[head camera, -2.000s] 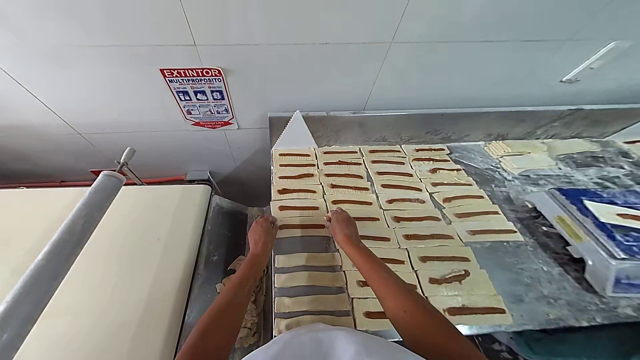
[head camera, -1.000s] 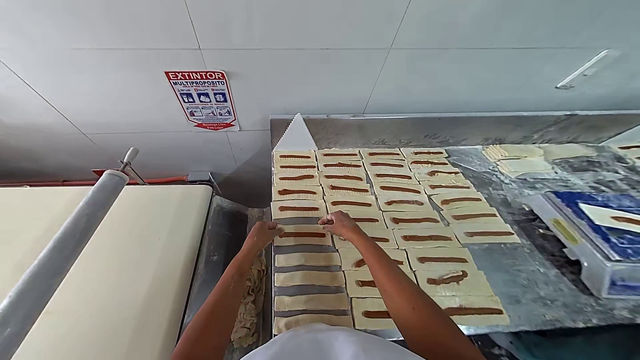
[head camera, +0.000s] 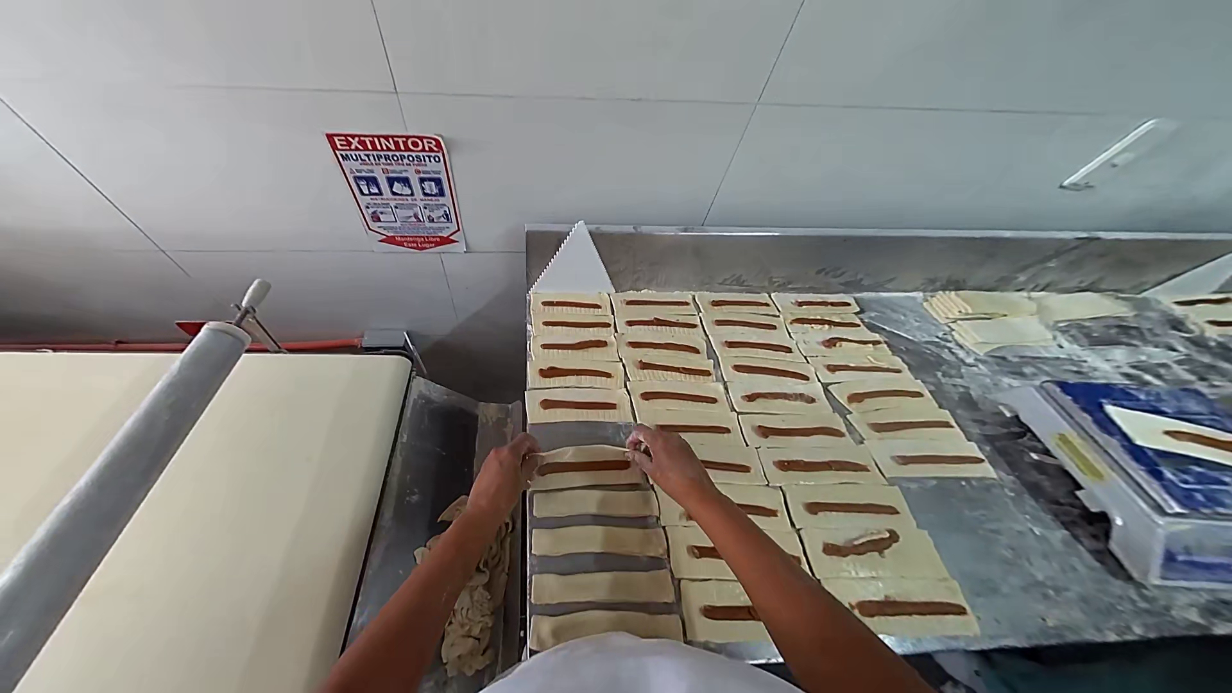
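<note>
Between my two hands lies a dough rectangle with a strip of brown filling (head camera: 584, 468) on the metal table. My left hand (head camera: 507, 474) pinches its upper left corner, and my right hand (head camera: 666, 456) pinches its upper right corner; that far edge is slightly raised. Nearer my body are several folded dough strips (head camera: 597, 542) in a column, with no filling showing. Beyond my hands and to the right, rows of flat dough rectangles (head camera: 679, 397) each bear a brown strip.
A white toothed scraper (head camera: 580, 262) leans on the metal backsplash. Left are a dough-scrap trough (head camera: 472, 616), a pale conveyor belt (head camera: 192, 510) and a grey roller (head camera: 125, 481). At right stand a blue-topped scale (head camera: 1145, 481) and stacked dough pieces (head camera: 1001, 318).
Both hands have moved nearer my body, from the far part of the column to the dough rectangle now between them. A bare metal gap now shows beyond its far edge.
</note>
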